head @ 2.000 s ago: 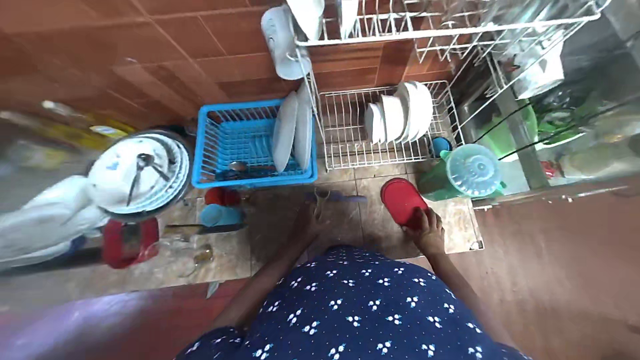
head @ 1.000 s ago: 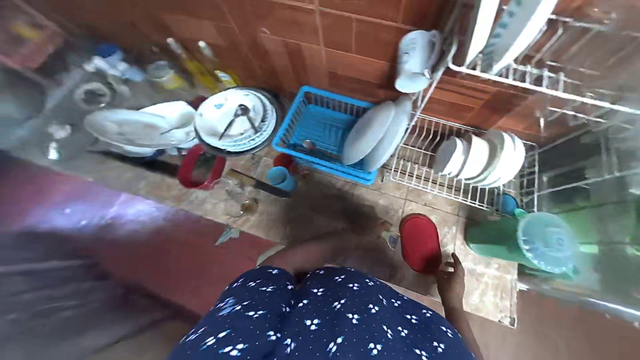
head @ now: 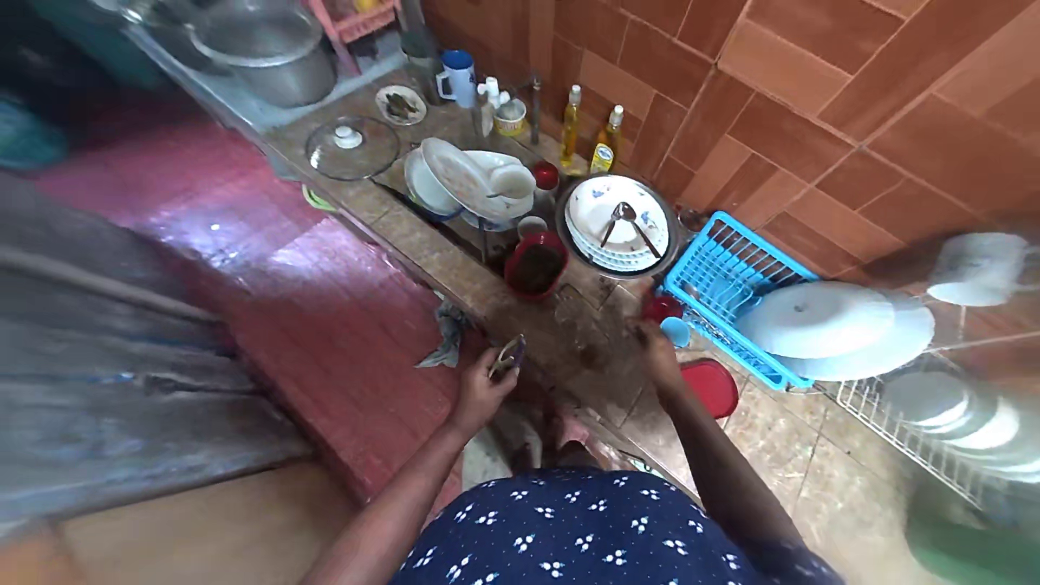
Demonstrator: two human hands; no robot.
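My left hand (head: 485,388) holds a small flat object (head: 508,358), dark with a pale rim, above the counter's front edge; its kind is unclear. My right hand (head: 652,345) reaches over the counter beside a small red cup (head: 662,308) and a light-blue cup (head: 675,331); whether it grips anything is blurred. A red plastic lid (head: 710,388) lies flat beyond my right forearm. A red container (head: 536,265) with dark contents stands near the counter's middle. Behind it, two spoons (head: 624,221) rest on stacked white plates (head: 587,199) in a round metal basin.
The blue dish rack (head: 777,257) holds large white plates (head: 816,319); a white wire rack (head: 910,439) is at right. Bowls and a strainer pile (head: 459,183), a glass lid (head: 352,149), oil bottles (head: 604,145) and a big metal pot (head: 272,53) stand leftward. A grey rag (head: 448,333) hangs at the front edge.
The view has swung far to the left. My right hand has left the red lid and is now by the cups. My left hand is now raised with a small flat object in it.
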